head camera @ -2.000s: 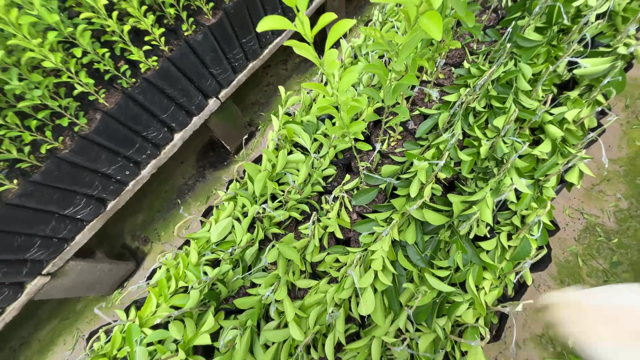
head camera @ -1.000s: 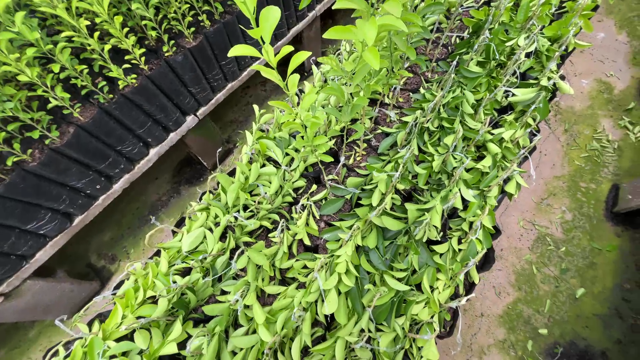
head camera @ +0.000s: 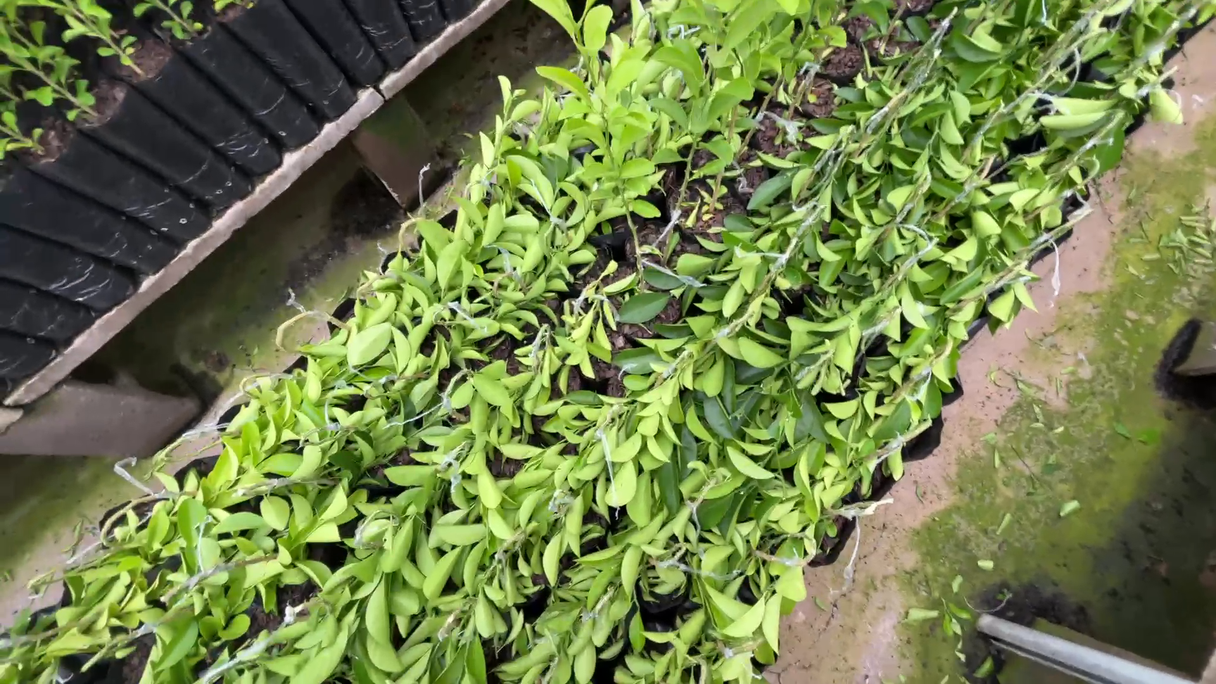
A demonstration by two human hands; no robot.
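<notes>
Neither my left hand nor my right hand is in the view. A dense bed of leafy green seedlings (head camera: 589, 456) fills the middle, many stems bent over, with strips of clear plastic (head camera: 608, 465) tied on them. Taller upright shoots (head camera: 617, 142) stand at the top middle. Dark soil (head camera: 594, 375) and black bag rims show between the leaves.
At the upper left, black plastic grow bags (head camera: 214, 104) with small seedlings stand on a ledge (head camera: 218, 228) with supports under it. A mossy floor (head camera: 1035, 475) strewn with cut leaves lies at the right. A pale metal bar (head camera: 1073, 651) crosses the lower right corner.
A blurred pale shape, possibly a hand, showed at the lower right two seconds ago and is gone from view. The view has shifted.
</notes>
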